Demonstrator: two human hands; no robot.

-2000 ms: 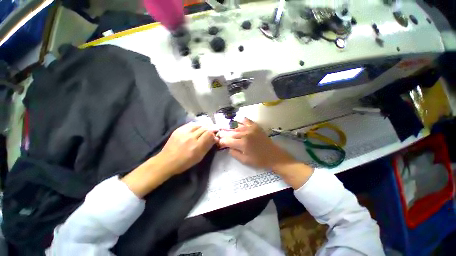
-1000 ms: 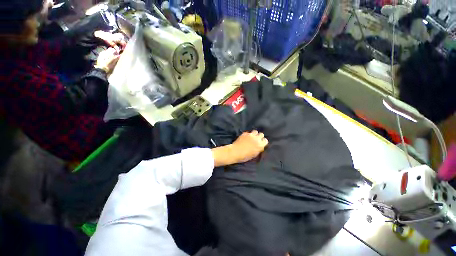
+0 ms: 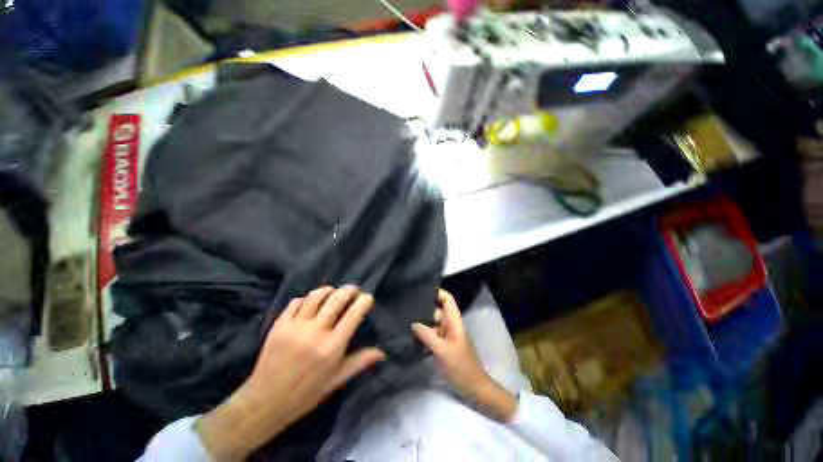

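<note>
A charcoal-black garment (image 3: 271, 171) lies heaped on the white table left of the sewing machine and hangs over its front edge towards my lap. My left hand (image 3: 316, 338) lies on the cloth near the front edge, fingers bent and thumb apart; whether it pinches cloth cannot be told. My right hand (image 3: 447, 338) is at the cloth's right edge, with the edge between thumb and fingers. The white sewing machine (image 3: 559, 81) stands beyond, its screen lit. A small white spot shows on the cloth.
Scissors (image 3: 577, 197) lie blurred right of the needle area. A yellow loop (image 3: 503, 133) is by the machine arm. A red-and-white sticker (image 3: 119, 189) is at the table's left. A red-rimmed basket (image 3: 713, 257) stands below right. The table's front edge (image 3: 541, 236) runs to the right.
The view has swung back from the left side to the table. My left hand has moved from the far cloth to its near part. My right hand has come into view at the cloth's edge.
</note>
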